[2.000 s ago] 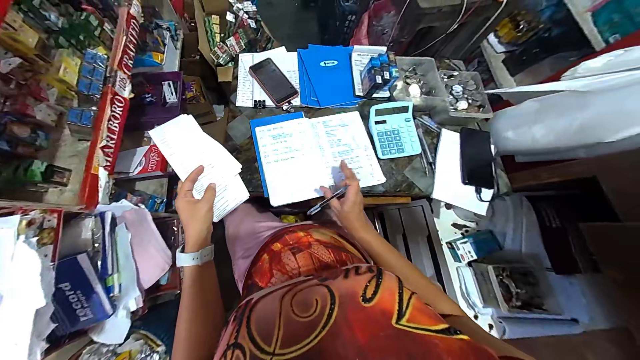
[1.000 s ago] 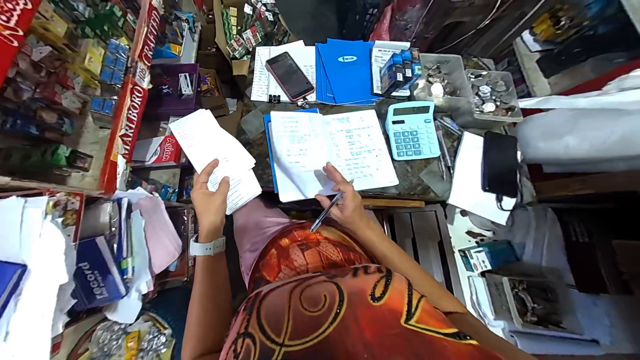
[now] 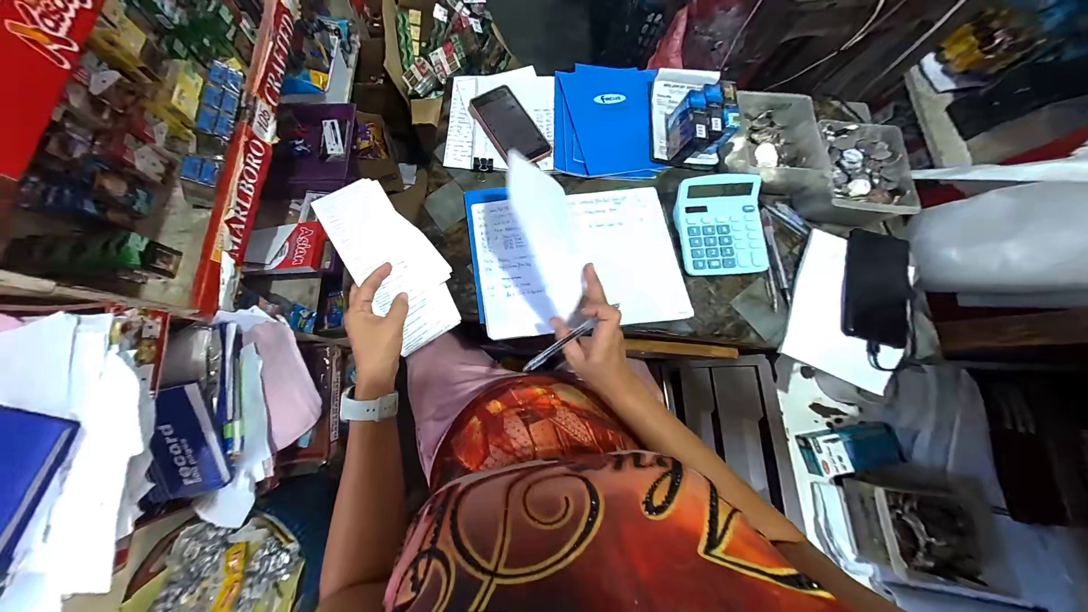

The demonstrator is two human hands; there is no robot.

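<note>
My left hand (image 3: pixel 376 327) holds several handwritten paper sheets (image 3: pixel 382 255) left of an open notebook (image 3: pixel 633 246). A pen (image 3: pixel 557 344) is held in my right hand (image 3: pixel 595 331), at the notebook's lower edge. One notebook page (image 3: pixel 540 229) stands raised and blurred above the spread, near my right fingers. Handwriting covers the left page and the top of the right page. A light blue calculator (image 3: pixel 722 229) lies just right of the notebook. Behind the notebook are a smartphone (image 3: pixel 510 123) on written papers and blue folders (image 3: pixel 616 119).
Plastic tubs of coins (image 3: pixel 865 170) stand at the back right. A black pouch or device (image 3: pixel 875 285) rests on white paper at the right. Shelves of small packets (image 3: pixel 127 153) line the left side, above stacked papers and a blue record book (image 3: pixel 189 442).
The notebook page that lay nearly flat is now lifted upright by my right hand. My left hand still holds the sheets, and the pen remains in my right hand.
</note>
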